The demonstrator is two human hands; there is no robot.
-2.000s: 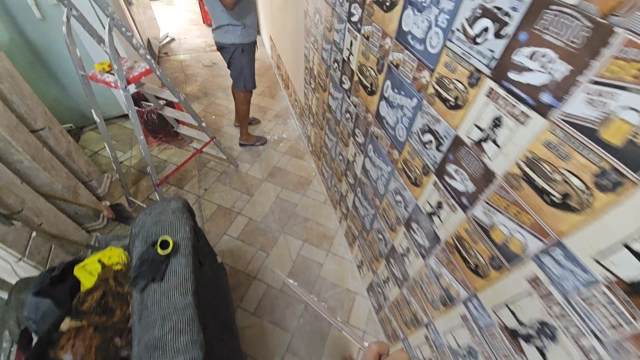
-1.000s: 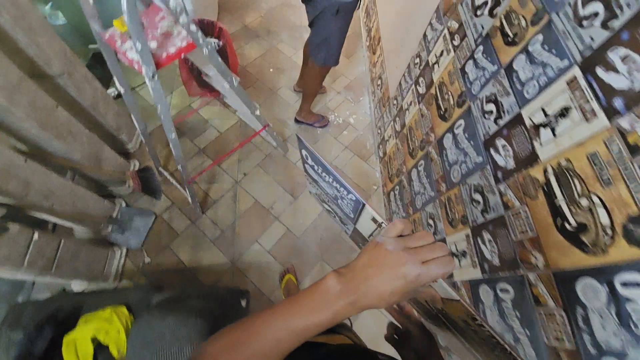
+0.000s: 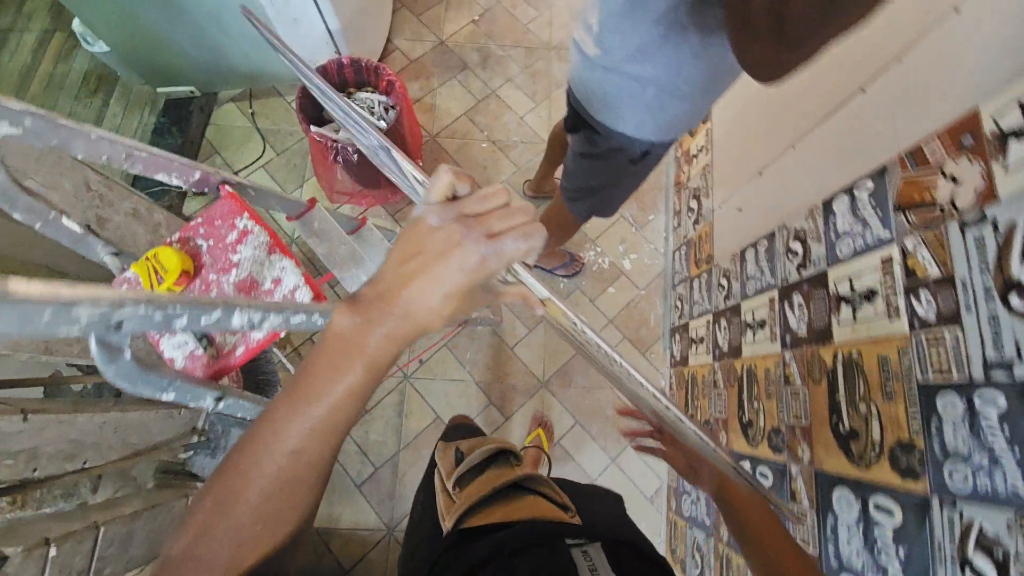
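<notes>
A long thin panel (image 3: 588, 324), seen nearly edge-on, runs diagonally from the upper left to the lower right. My left hand (image 3: 472, 240) grips it near its middle, fingers over the edge. Farther down, my right hand (image 3: 668, 444) is behind the panel's lower part with its fingers spread; whether it bears on the panel is hard to tell. A tan leather tool pouch (image 3: 500, 484) hangs at my waist. To the right stands a wall covered with patterned panels (image 3: 864, 400) showing cars and motorcycles.
A paint-spattered stepladder (image 3: 160, 312) stands at left, its red tray (image 3: 240, 276) holding a yellow tape measure (image 3: 164, 269). Beyond it is a red bin (image 3: 360, 144) with scraps. Another person (image 3: 632, 104) stands ahead by the wall, on tiled floor (image 3: 456, 352) strewn with bits.
The panel, lower and pointing toward the other person's feet a second ago, now spans the view diagonally. My right hand has come into clear view. The view has shifted toward the ladder.
</notes>
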